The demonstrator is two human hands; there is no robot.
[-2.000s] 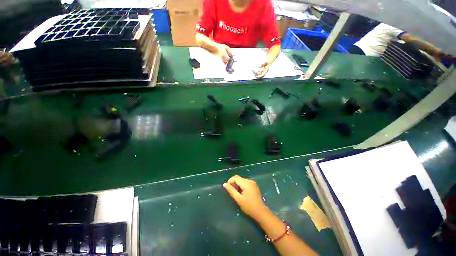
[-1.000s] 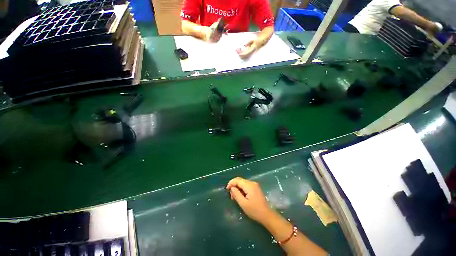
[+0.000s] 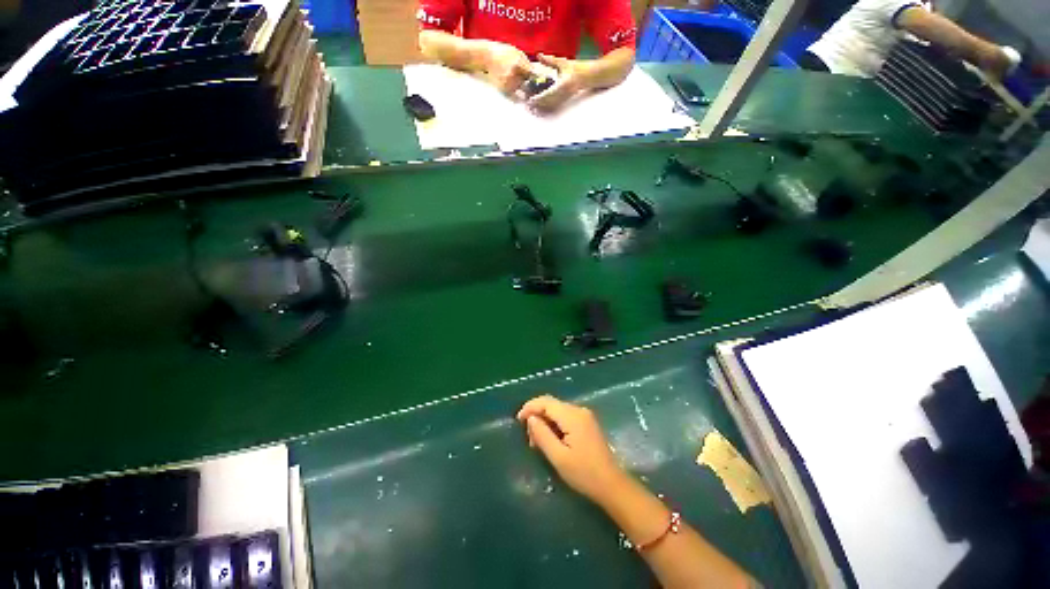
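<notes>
My right hand (image 3: pixel 567 440), bare with a red bead bracelet at the wrist, rests on the green bench near the conveyor edge. Its fingers are curled in and nothing shows in them. My left hand is not in view. Nearest in front, black adapters lie on the green conveyor belt (image 3: pixel 449 334): one (image 3: pixel 594 324) just beyond my hand, another (image 3: pixel 682 300) to its right. More units with thin cords lie farther off, some blurred. Black covers (image 3: pixel 150 564) lie in rows at the lower left, and a small group of black covers (image 3: pixel 961 449) lies on the white sheet (image 3: pixel 852 391) at right.
A tan scrap (image 3: pixel 733 471) lies beside the right board stack. A tall tray stack (image 3: pixel 161 115) stands across the belt at left. A person in red (image 3: pixel 530 35) works opposite; another in white (image 3: pixel 864 35) is farther right. A pale post (image 3: pixel 754 69) rises beyond the belt.
The adapters on the belt have moved to the right. My right hand has stayed at nearly the same place, fingers still curled. The person opposite has brought both hands together around a small dark piece.
</notes>
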